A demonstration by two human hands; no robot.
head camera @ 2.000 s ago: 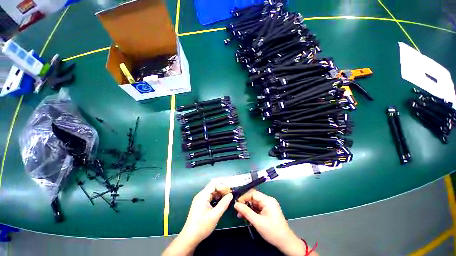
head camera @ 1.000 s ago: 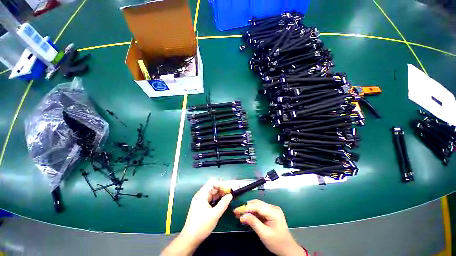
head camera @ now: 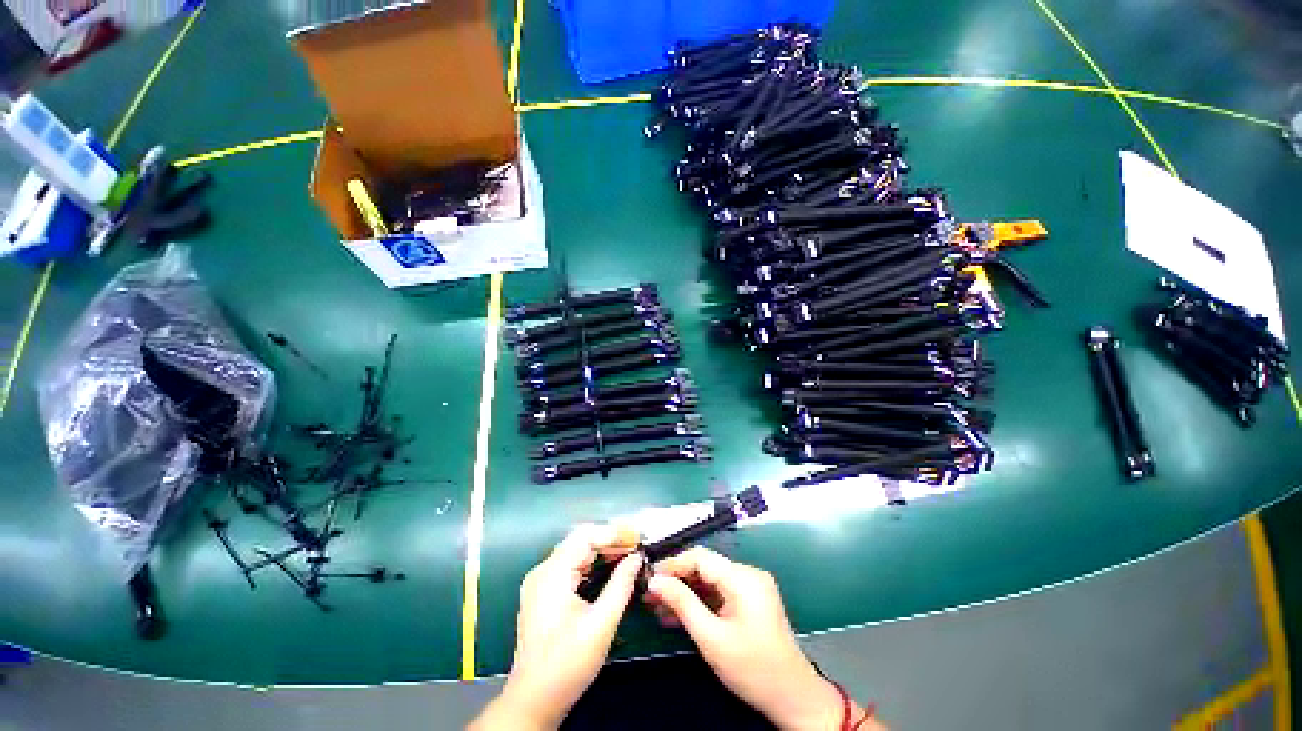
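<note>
My left hand (head camera: pixel 567 607) holds a black wire harness (head camera: pixel 693 531) near its lower left end. The harness slants up to the right, its blocky connector over the white strip (head camera: pixel 821 497). My right hand (head camera: pixel 721 607) is at the harness's lower side with thumb and fingertips together, touching or nearly touching my left fingertips. Something small and dark shows between the fingertips; the fingers hide most of it, and I cannot tell what my right hand grips.
A harness row (head camera: pixel 600 379) lies ahead, a large harness heap (head camera: pixel 857 314) right of it. Loose cable ties (head camera: pixel 336 471), a plastic bag (head camera: pixel 107 393) and an open carton (head camera: pixel 478 246) are left. Orange-handled tool (head camera: pixel 1017 232), white sheet (head camera: pixel 1192 229) and smaller harness pile (head camera: pixel 1221 347) are right.
My right hand was apart from the harness one second ago; it is now back against it beside my left hand. The whole view has shifted slightly. My left hand keeps its hold.
</note>
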